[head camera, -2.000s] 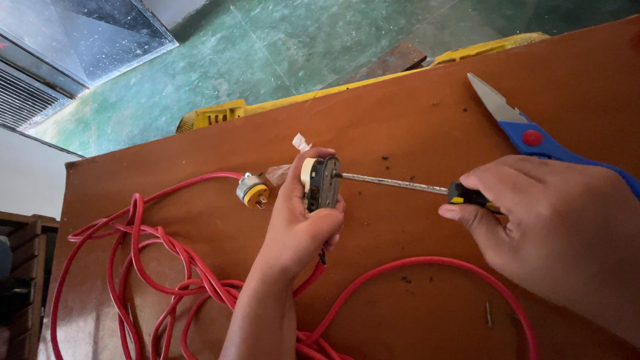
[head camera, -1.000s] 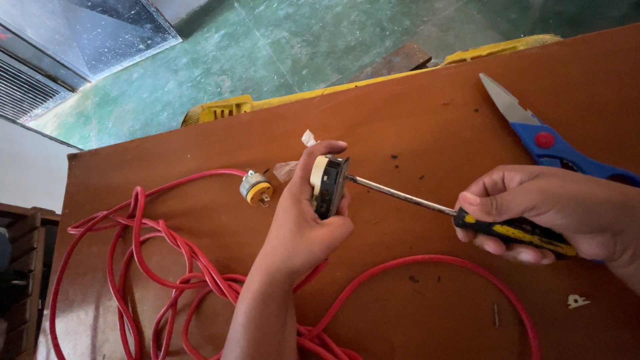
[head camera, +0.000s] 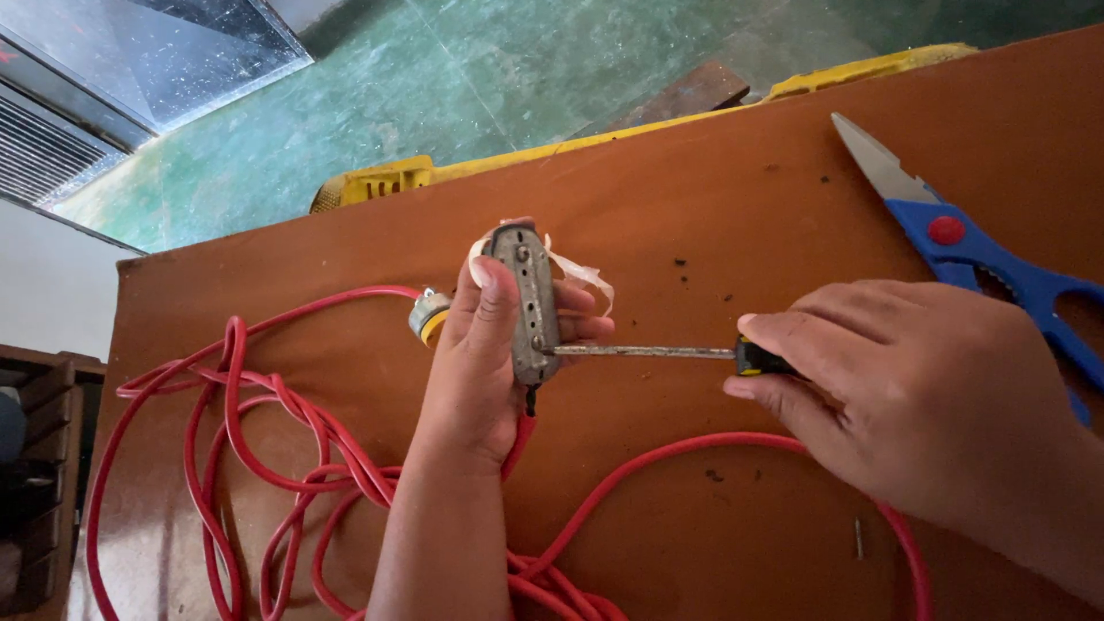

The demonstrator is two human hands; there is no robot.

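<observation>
My left hand [head camera: 483,345] holds a grey, oblong electrical outlet body [head camera: 528,297] upright, its face with small holes and screws turned to the right. A red cord [head camera: 520,444] with dark wire at its end joins the outlet's bottom. In my right hand [head camera: 897,397] is a screwdriver [head camera: 642,351] with a black and yellow handle; its tip rests at the lower screw of the outlet. A crumpled strip of clear plastic [head camera: 586,274] shows behind the left fingers. Left of that hand lies a yellow and metal plug [head camera: 429,317] on the red cord.
Blue-handled scissors [head camera: 992,250] lie at the right of the brown tabletop [head camera: 690,216]. Loops of red cord [head camera: 319,466] spread over the left and front. A small nail-like piece [head camera: 858,539] lies front right. A yellow object [head camera: 388,181] runs along the far edge.
My left hand has turned the outlet so that its grey face shows. The screwdriver, at the outlet's upper part before, is now at its lower end.
</observation>
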